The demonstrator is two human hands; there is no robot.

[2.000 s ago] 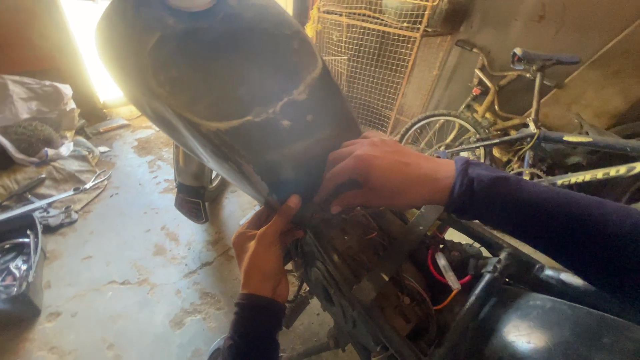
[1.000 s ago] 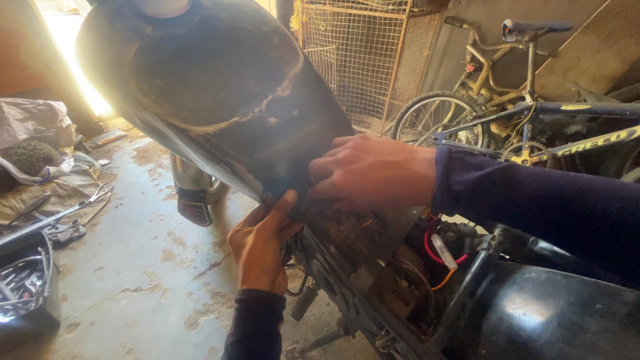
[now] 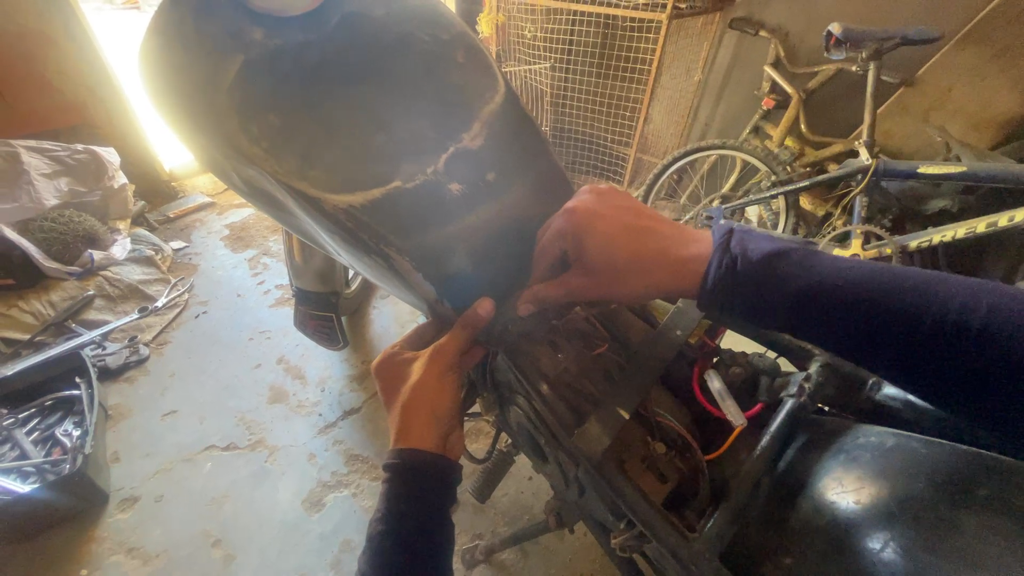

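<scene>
A dark, dusty motorcycle fuel tank [image 3: 360,136] slants across the upper middle. At its lower rear end my left hand [image 3: 432,376] reaches from below, thumb and fingers pinched at the tank's edge. On the other side of that end my right hand [image 3: 616,248] has curled fingers pressed near the same corner; what lies between the fingertips is hidden. Beneath both hands runs the black motorcycle frame [image 3: 552,448], with a flat metal strap [image 3: 640,376] across it. A red wire [image 3: 704,400] and an orange wire [image 3: 724,442] show beside a black rear fender [image 3: 880,496].
On the left floor stands a black bin [image 3: 96,472] of spanners and other tools, near a sack cloth [image 3: 112,280] and a long ratchet-like tool [image 3: 96,332]. Behind are a wire mesh cage [image 3: 592,80] and a bicycle [image 3: 872,168]. A kickstand or footrest bar [image 3: 512,544] juts out low.
Both hands stay at the tank's rear end, with small shifts of the fingers. The tank, frame and wires look the same.
</scene>
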